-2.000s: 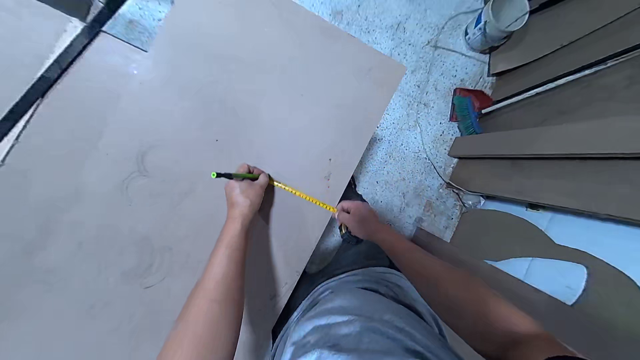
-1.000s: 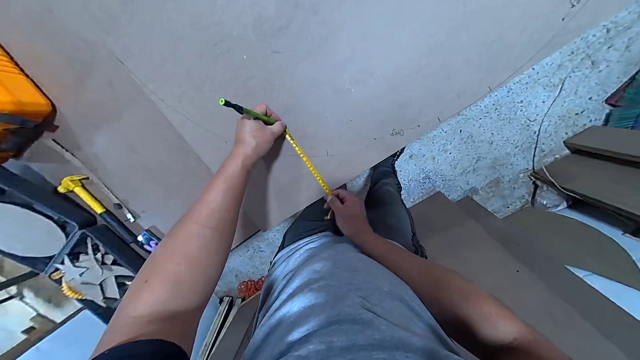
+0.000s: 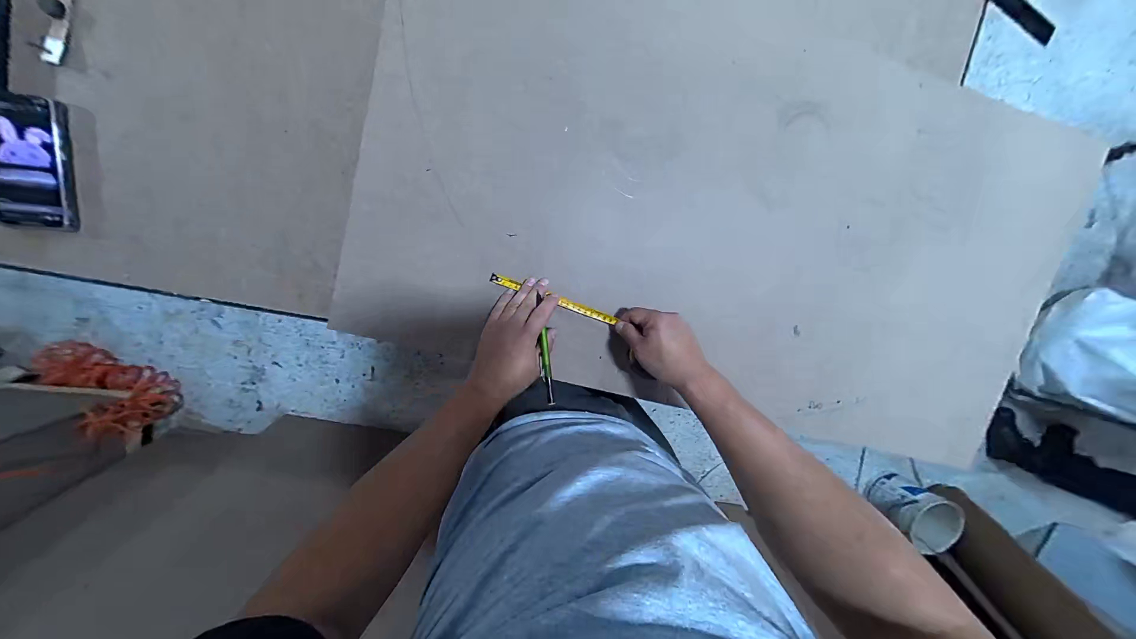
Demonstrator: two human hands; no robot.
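A yellow tape measure blade (image 3: 586, 311) lies slantwise over a large flat brown board (image 3: 710, 222) with pencil lines and small marks on it. My left hand (image 3: 517, 337) rests across the blade near its hooked end, fingers over the tape, and holds a green and black pen or pencil (image 3: 546, 355) that points back toward my body. Gripped in my right hand (image 3: 655, 344) is the other end of the visible blade, by the board's near edge; the tape's case is mostly hidden under that hand.
A second board (image 3: 222, 160) adjoins at the left, with a dark-framed device showing a picture (image 3: 35, 164) on it. Orange cord (image 3: 115, 390) lies at lower left. A white bucket (image 3: 919, 515) stands at lower right. White plastic sheeting (image 3: 1083, 355) is at the right edge.
The view has turned a lot. My left hand, earlier holding the pen at the blade's far end, now lies over the tape with the blade's end sticking out past the fingers.
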